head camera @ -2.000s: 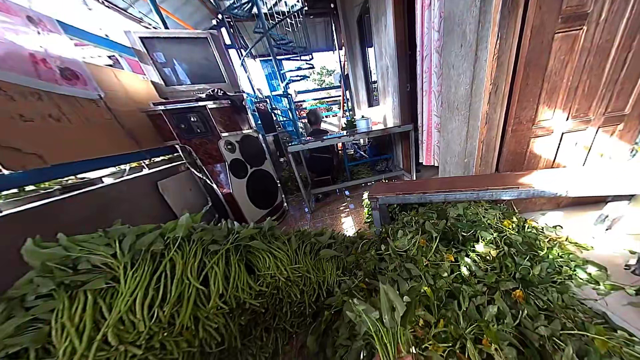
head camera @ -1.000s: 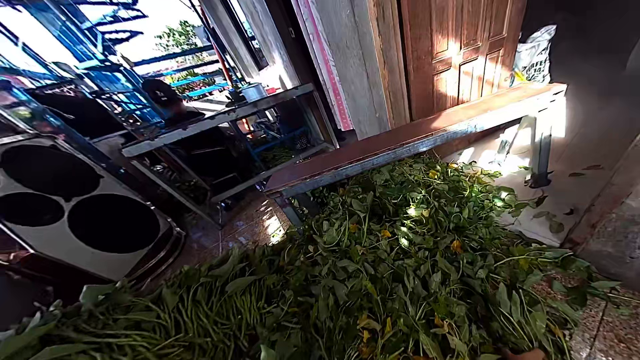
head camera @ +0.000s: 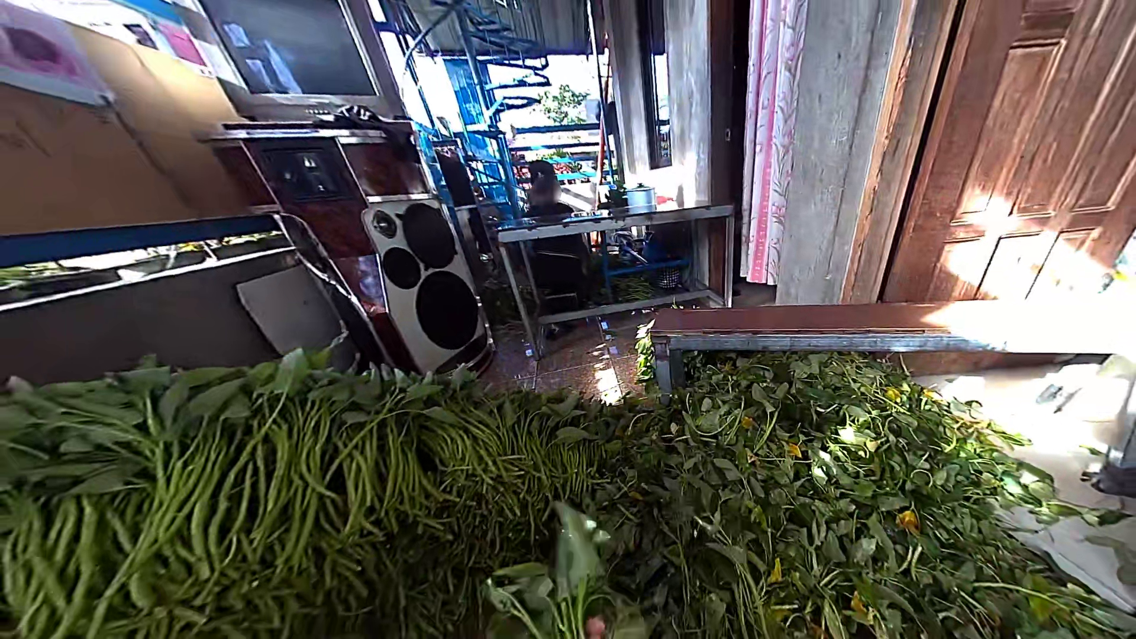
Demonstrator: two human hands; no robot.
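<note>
At the bottom edge of the view, a fingertip shows at the stems of a small upright bunch of leafy greens. Which hand it belongs to cannot be told, and the rest of both hands is out of sight. Left of it lies a thick layer of greens with long green stems, aligned side by side, leaves toward the far edge. On the right spreads a loose, tangled heap of leafy greens with some yellow leaves.
A long bench stands behind the loose heap. Farther back are a loudspeaker, a television on a cabinet, and a metal-framed table with a pot. A person sits by the table. A wooden door is at right.
The view swung right over the loose heap a second ago and has turned back left. The small upright bunch, absent from that view, shows again at the bottom.
</note>
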